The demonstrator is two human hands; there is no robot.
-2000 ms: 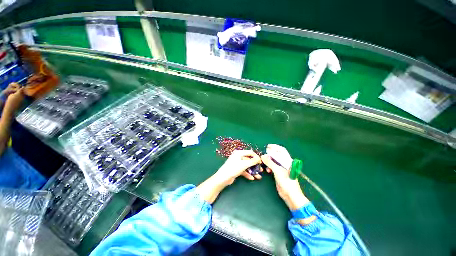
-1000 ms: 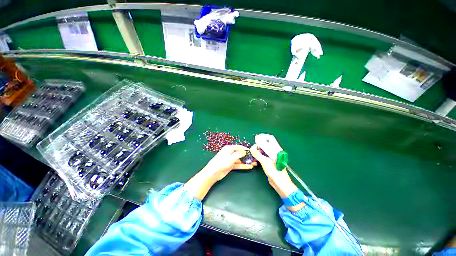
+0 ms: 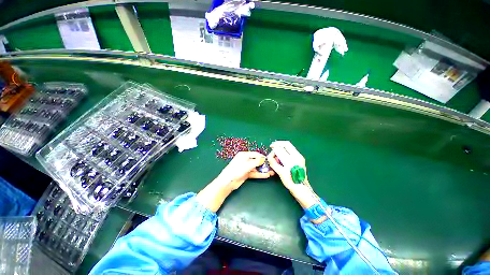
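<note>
My left hand [image 3: 242, 168] holds a small dark, glossy unit [image 3: 264, 167] in its fingertips. My right hand [image 3: 288, 164] is beside it, fingertips close to the unit, holding a pen-like tool whose body is mostly hidden by the hand. The tool's green end fitting [image 3: 297, 174] shows at the wrist side, and a thin pale hose [image 3: 338, 228] runs from it along my right sleeve. A loose pile of tiny red and dark parts [image 3: 232, 147] lies on the green bench just beyond my left hand. The exact contact at the fingertips is too small to tell.
Stacked clear blister trays [image 3: 115, 140] with black units stand at left, a white tissue [image 3: 192, 132] at their edge. More trays lie lower left and far left, near an orange fixture [image 3: 15, 88]. A metal rail crosses behind; a blue bin [image 3: 227, 27] and white-wrapped item [image 3: 325, 47] are beyond it.
The view has shifted, so the bench and trays sit further left and higher than at first. Both hands stay together at the unit, with only small finger and wrist shifts.
</note>
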